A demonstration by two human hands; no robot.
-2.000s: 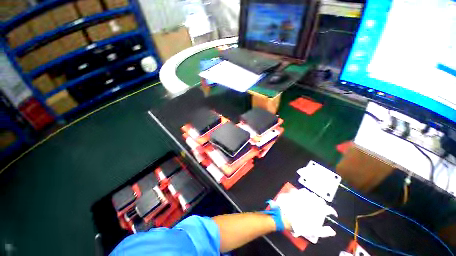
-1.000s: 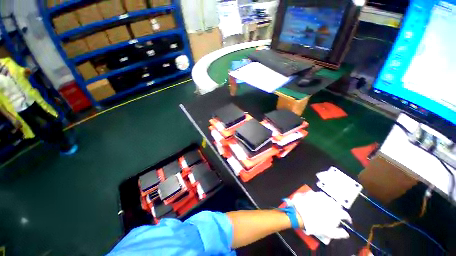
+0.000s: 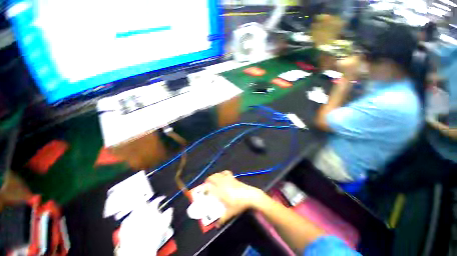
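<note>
My left hand (image 3: 143,231), in a white glove, lies over a white-faced unit at the lower left, on a red tray (image 3: 168,248). Its fingers are around the unit beside a blue cable end; blur hides the exact grip. A second white-faced unit (image 3: 129,192) lies just behind it with a blue cable (image 3: 188,149) plugged in. My right hand (image 3: 229,195), bare, is at bottom centre with its fingers on another white-faced unit (image 3: 205,206) with red under it. An orange-yellow lead (image 3: 180,167) runs down to this unit.
Blue cables loop right across the black mat around a black mouse (image 3: 255,143). A large monitor (image 3: 125,40) stands above a white shelf (image 3: 165,107). Red-edged stacks (image 3: 47,230) are at lower left. A person in blue (image 3: 373,120) sits at right. A pink surface (image 3: 320,220) is below.
The view has swung right; the stacks are now at the left edge. My right hand and forearm have come into view, on a unit. My left hand remains at its unit.
</note>
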